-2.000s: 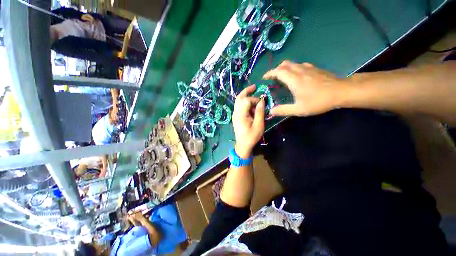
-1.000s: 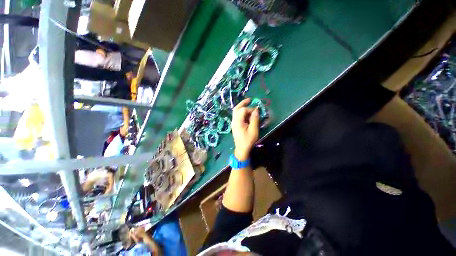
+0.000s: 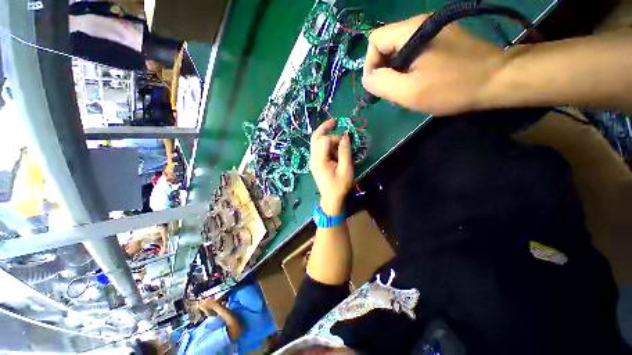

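My left hand [image 3: 332, 165], with a blue band at the wrist, pinches the near edge of a green ring circuit board [image 3: 358, 144] at the bench edge. The ring seems to sit on a round body, but this is blurred. A red wire shows beside it. My right hand [image 3: 433, 69] grips the dark handle of a soldering iron [image 3: 414, 46], its thick black cord running back over the hand. The iron points down toward the ring, a little apart from it; its tip is hard to see.
A pile of green ring boards with tangled leads [image 3: 285, 149] lies beyond my left hand. Round stators stand on tan cardboard [image 3: 252, 211]. Cardboard boxes [image 3: 278, 295] are below the bench edge. A person in blue [image 3: 244, 320] sits along the bench. Wired parts [image 3: 612, 130] lie at the far right.
My right hand was empty at the ring, then out of view, and is now back with the soldering iron. My left hand stays at the ring board.
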